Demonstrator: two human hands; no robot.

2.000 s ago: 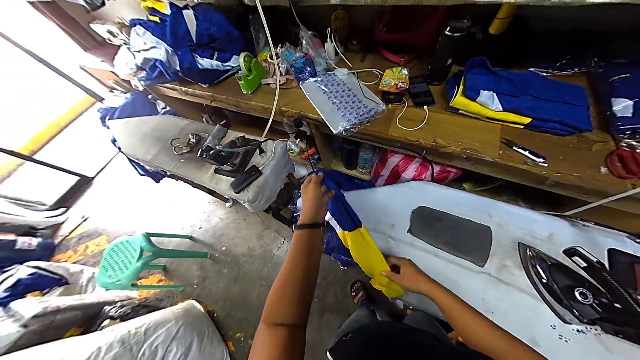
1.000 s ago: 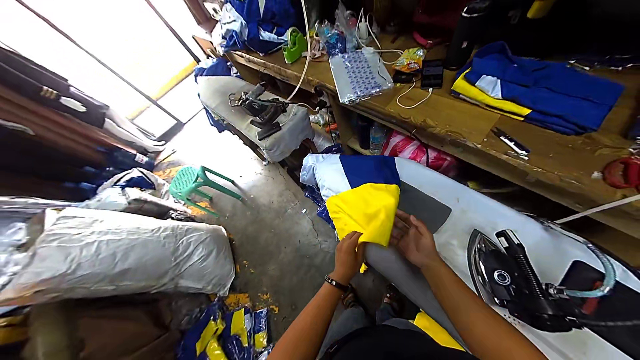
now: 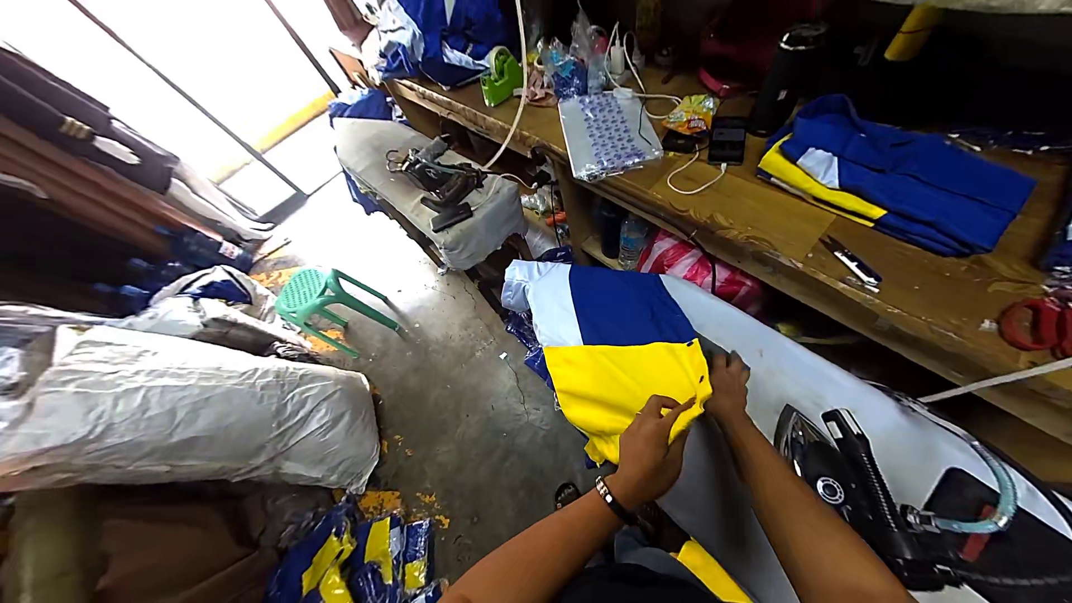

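A garment with white, blue and yellow panels (image 3: 624,377) lies spread over the narrow end of a padded ironing board (image 3: 775,368). My left hand (image 3: 651,448), with a bracelet at the wrist, pinches the yellow part near its buttoned edge. Beside that edge is my right hand (image 3: 727,381), its fingers partly bent and partly hidden by the cloth; its hold is unclear. A black steam iron (image 3: 837,477) with a hose rests on the board to the right of my right forearm.
Beyond the board runs a wooden workbench (image 3: 737,218) with a folded blue garment (image 3: 904,176), a phone (image 3: 727,141) and a small cutter-like tool (image 3: 852,262). A second padded board (image 3: 494,222) stands ahead. To the left are a green plastic stool (image 3: 306,293) and a large white sack (image 3: 184,410).
The garment, bunched over the board two seconds ago, now lies spread with its panels showing. My left hand has come back from the board's tip to the yellow part. The view has swung left.
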